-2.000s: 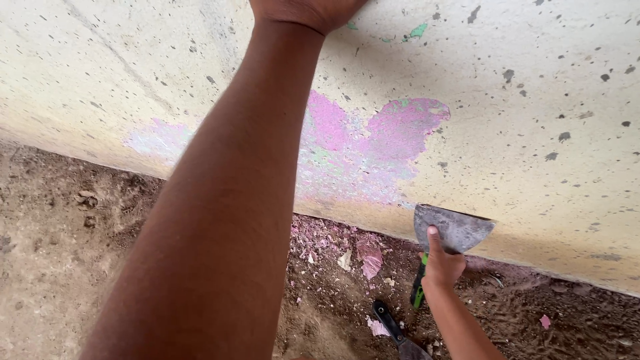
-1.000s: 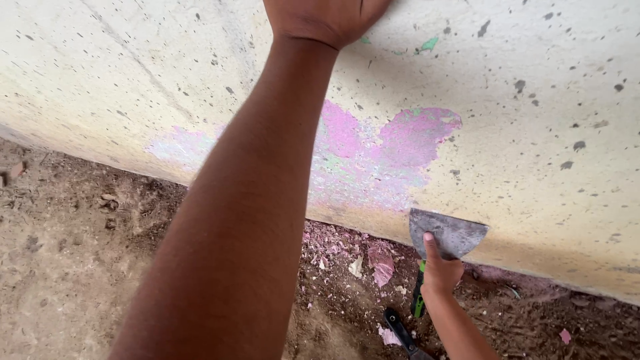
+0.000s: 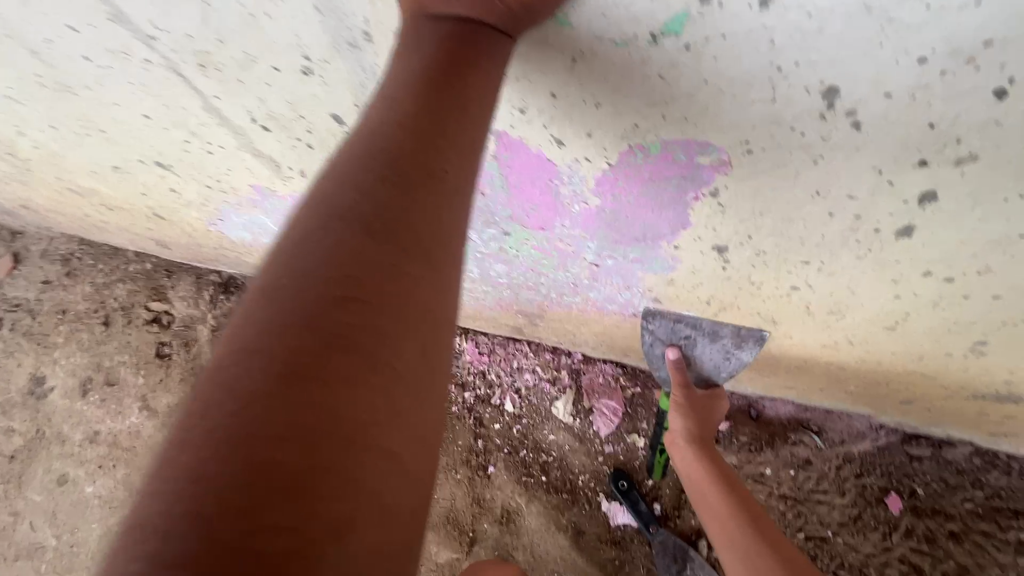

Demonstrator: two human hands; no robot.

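Observation:
My left hand is at the top edge, against the painted wall; its fingers are cut off by the frame. My right hand grips a scraper with a wide grey metal blade and a green and black handle, thumb on the blade. The blade's edge lies at the wall, by the lower right of a patch of exposed pink and pale paint. A second scraper with a black handle lies on the ground below, left of my right forearm.
Dirt ground runs along the wall's foot. Pink and white paint flakes are scattered there, with a small pink flake farther right. My left forearm crosses the view and hides part of the wall and ground.

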